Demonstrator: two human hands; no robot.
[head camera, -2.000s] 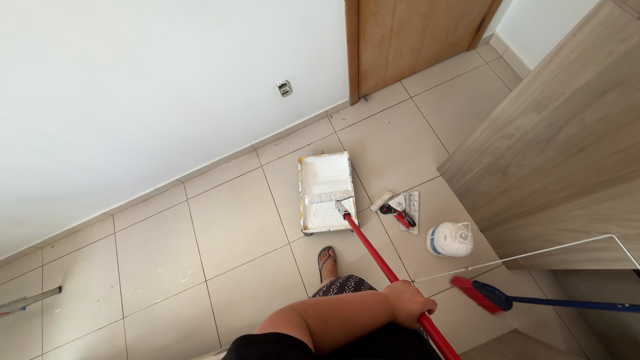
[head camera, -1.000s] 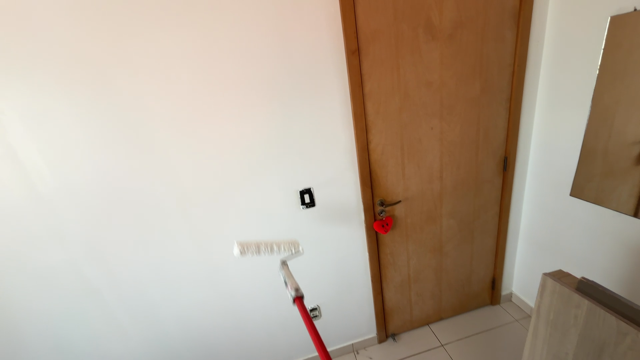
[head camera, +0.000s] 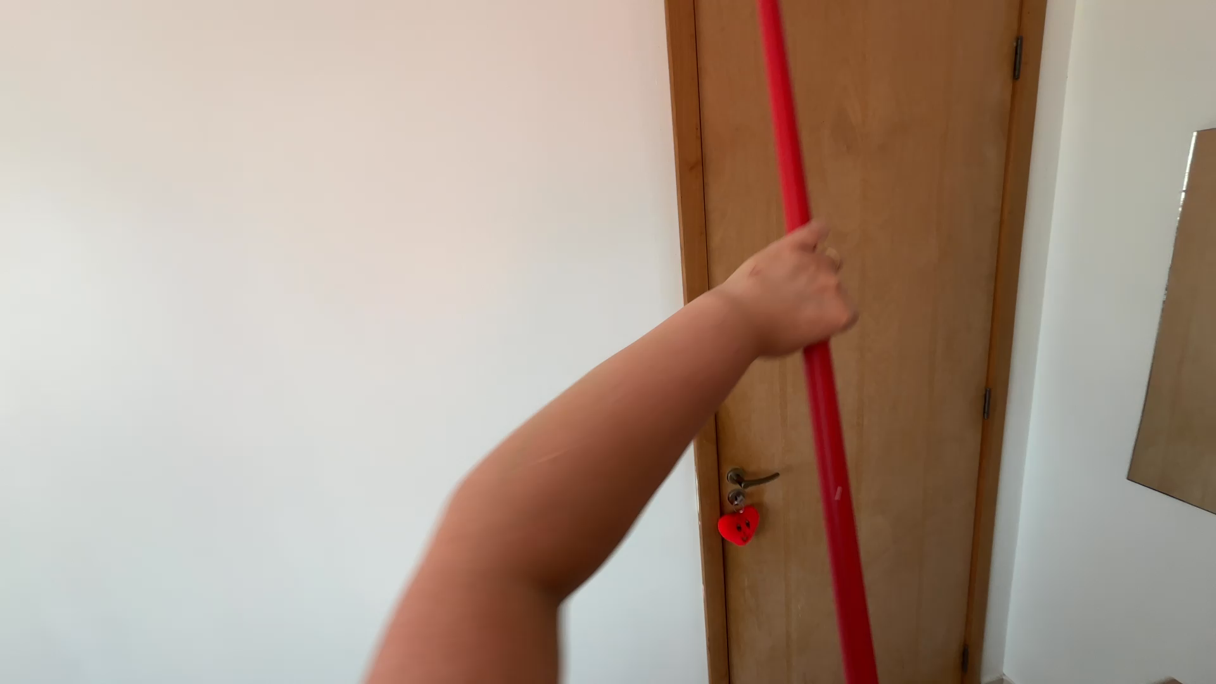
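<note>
My left hand is closed around a red extension pole, which stands nearly upright and leans a little to the left at its top. The arm reaches up from the bottom middle of the view. Both ends of the pole lie outside the picture, so the paint roller is hidden now. Behind the hand is a wooden door. A white wall fills the left side. My right hand is out of view.
A metal door handle with a red heart-shaped hanging ornament is on the door's left side. The wooden door frame borders the white wall. A rectangular mirror hangs on the right wall.
The view has risen from the floor to the wall and door. The roller was over the paint tray, then before the wall; now only the raised pole shows, with my left hand on it.
</note>
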